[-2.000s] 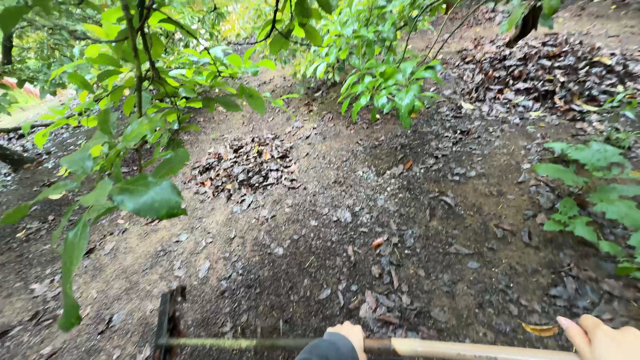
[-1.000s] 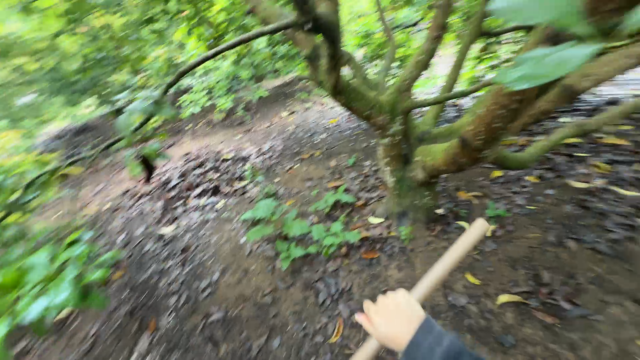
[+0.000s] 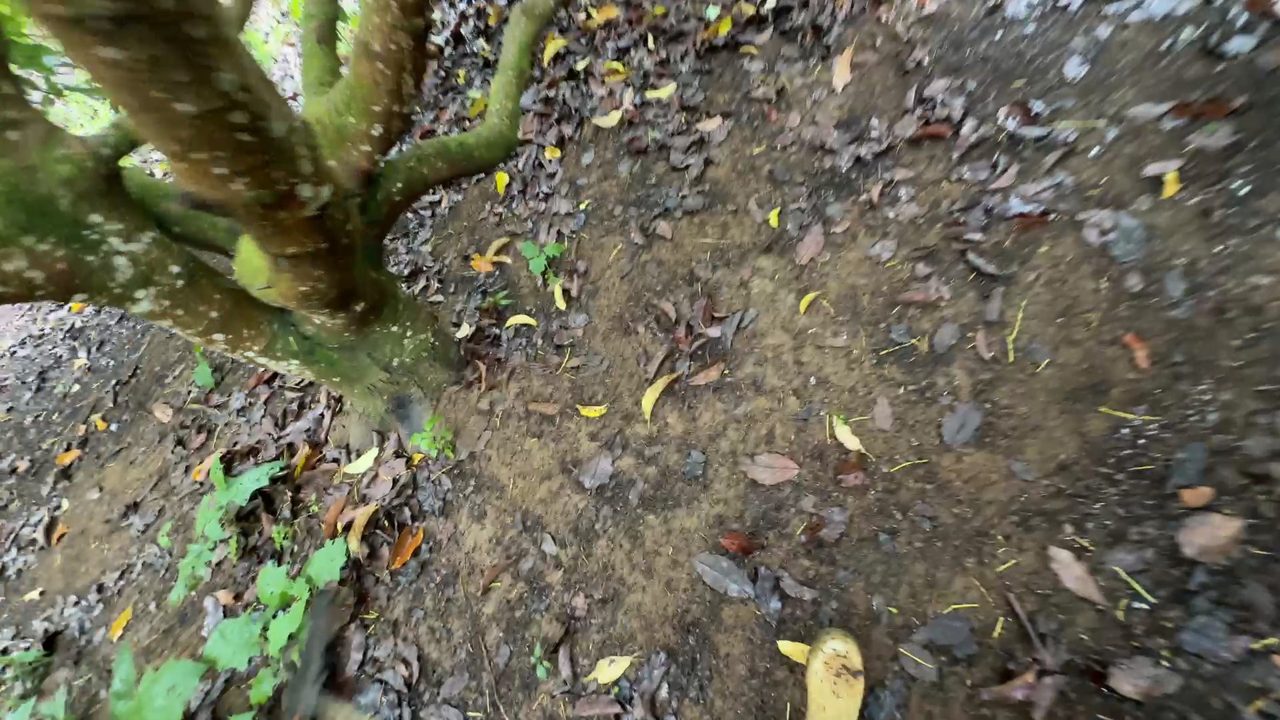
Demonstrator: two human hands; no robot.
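Neither my left hand nor my right hand is in view. A blurred dark upright shape [image 3: 315, 640] shows at the bottom left among green leaves; it may be part of the long-handled tool, but the blur hides what it is. At the bottom edge, right of the middle, is a rounded yellow end with dirt specks [image 3: 835, 675], which looks like a boot toe. Brown soil [image 3: 600, 510] with scattered dead leaves fills most of the view.
A mossy tree trunk [image 3: 370, 360] with several thick, low branches stands at the left. Green leafy plants [image 3: 235, 640] grow below it. Fallen yellow and brown leaves lie around its base and thicken toward the top of the view [image 3: 650, 130].
The view has swung far right and down, with the tree now at the left. The hands and the pale wooden handle, seen earlier, have left the view.
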